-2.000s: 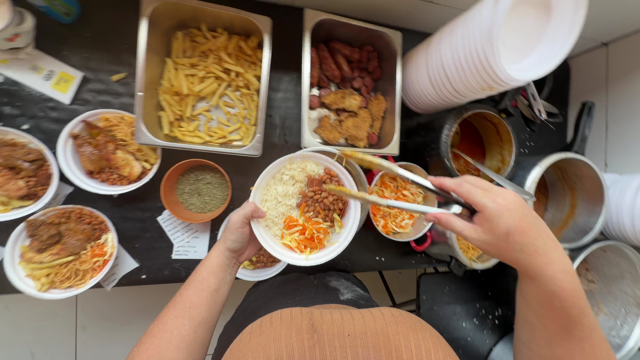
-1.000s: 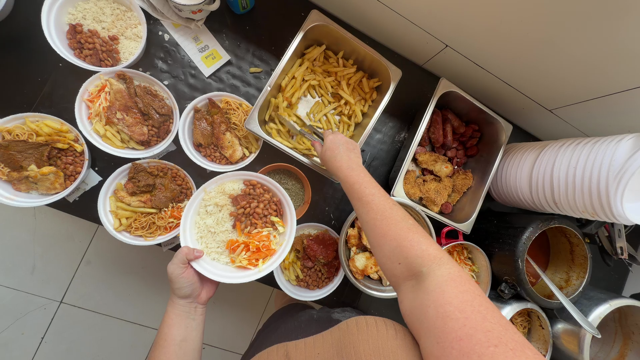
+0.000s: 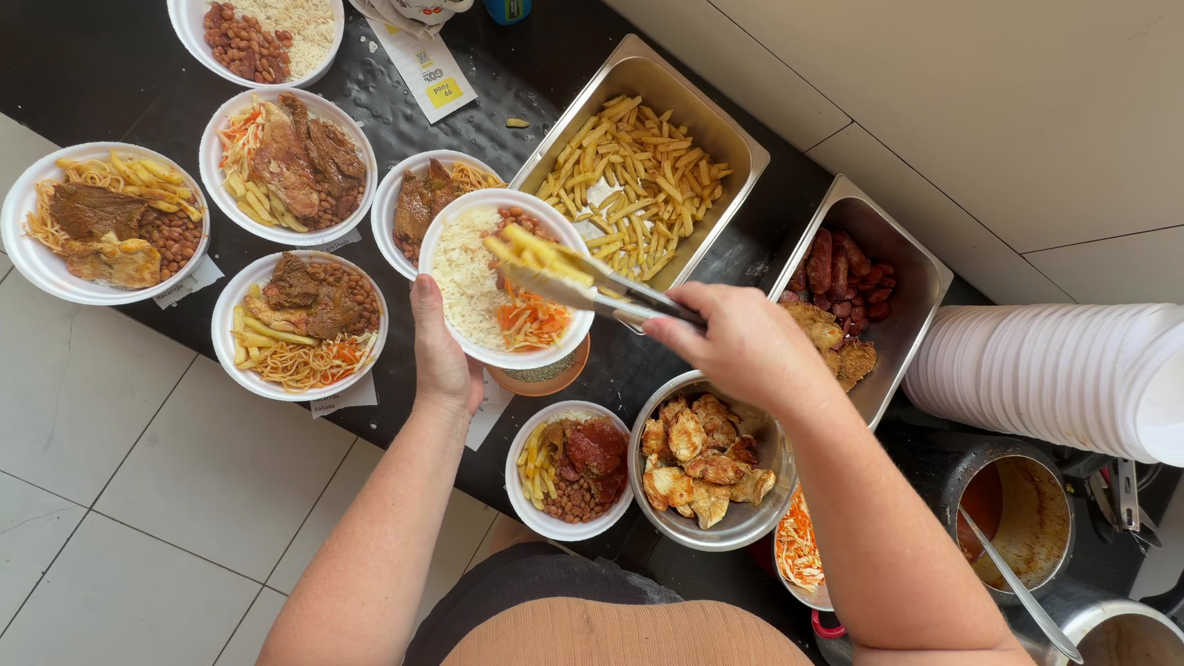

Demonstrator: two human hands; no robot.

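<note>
My left hand point(image 3: 444, 356) holds a white foam bowl point(image 3: 581, 338) by its lower left rim, raised over the counter. In the bowl lie white rice point(image 3: 467, 277), brown beans and shredded carrot and cabbage salad point(image 3: 532, 321). My right hand point(image 3: 740, 338) is closed around metal tongs point(image 3: 638, 301), whose tips grip several french fries point(image 3: 536, 254) above the beans. Behind the bowl stands a steel pan of french fries point(image 3: 638, 176). Below the raised bowl, a clay dish of dried herbs point(image 3: 546, 375) is partly hidden.
Filled foam bowls point(image 3: 106, 222) stand at left, another point(image 3: 569, 472) near my body. A steel bowl of cooked chicken pieces point(image 3: 708, 462), a steel pan of sausages and breaded pieces point(image 3: 846, 277), stacked white foam bowls point(image 3: 1045, 379) and a pot with a spoon point(image 3: 1017, 518) are at right.
The tongs have moved from the french fry pan to over the held bowl, with fries now between their tips. Two seconds ago they were over the bowl without fries. The view has shifted left.
</note>
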